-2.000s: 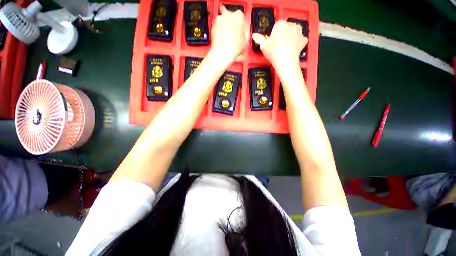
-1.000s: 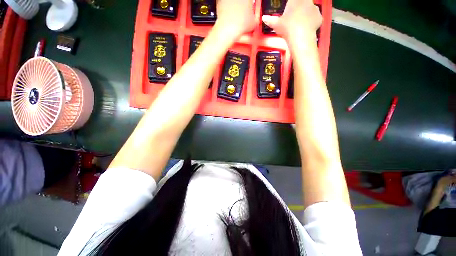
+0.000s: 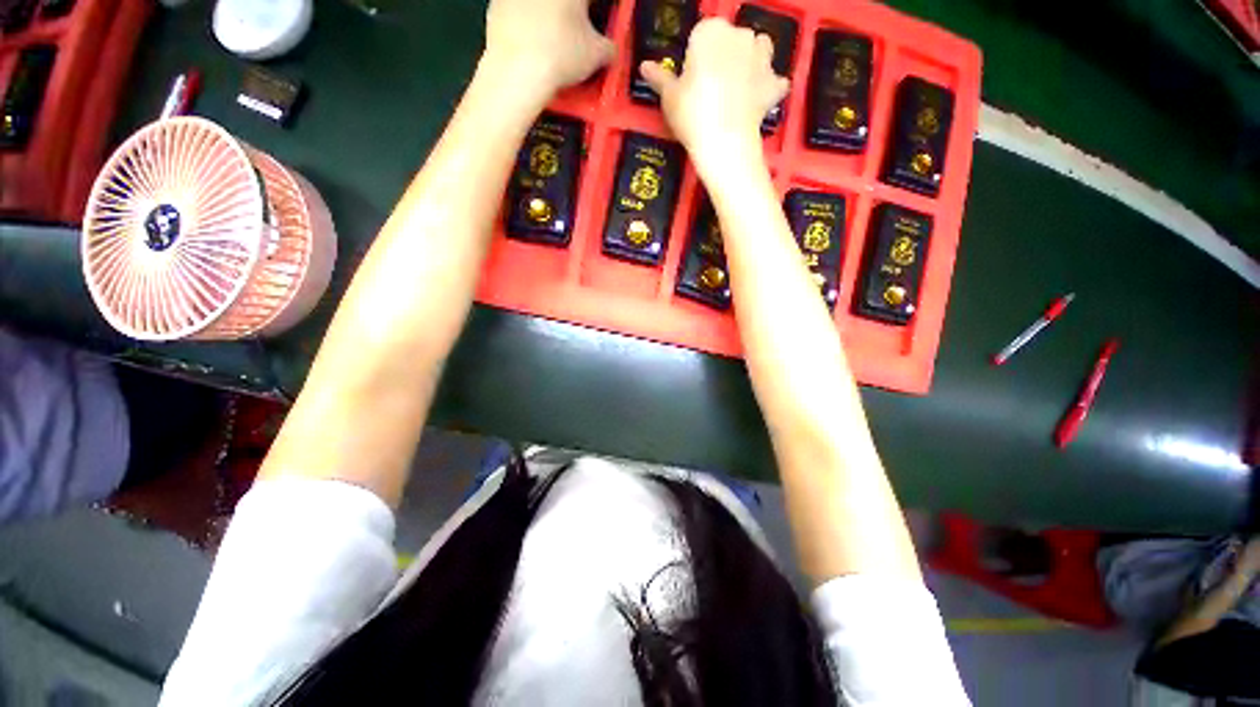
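A red-orange tray [image 3: 953,276] lies on the bench with closed black phones, gold emblems up, in two rows of pockets. My left hand [image 3: 546,39] is over the tray's back left corner, cut by the picture's top edge; a dark phone edge shows beside its fingers, and its grip is hidden. My right hand [image 3: 719,86] is over the back row, fingers bent down at a black phone [image 3: 767,31] and thumb near another phone [image 3: 663,35]. Whether it grips one is hidden. My right forearm partly covers a front-row phone [image 3: 708,256].
A pink fan [image 3: 173,228] stands at the left, with a white round base [image 3: 263,22] and a small dark block [image 3: 270,97] behind it. A pen [image 3: 1034,329] and red marker [image 3: 1087,394] lie at right. Another tray [image 3: 97,83] is at far left.
The tray now appears further right and tilted in view. My left hand has moved from the middle of the back row to the left corner; my right hand has also moved left along the row.
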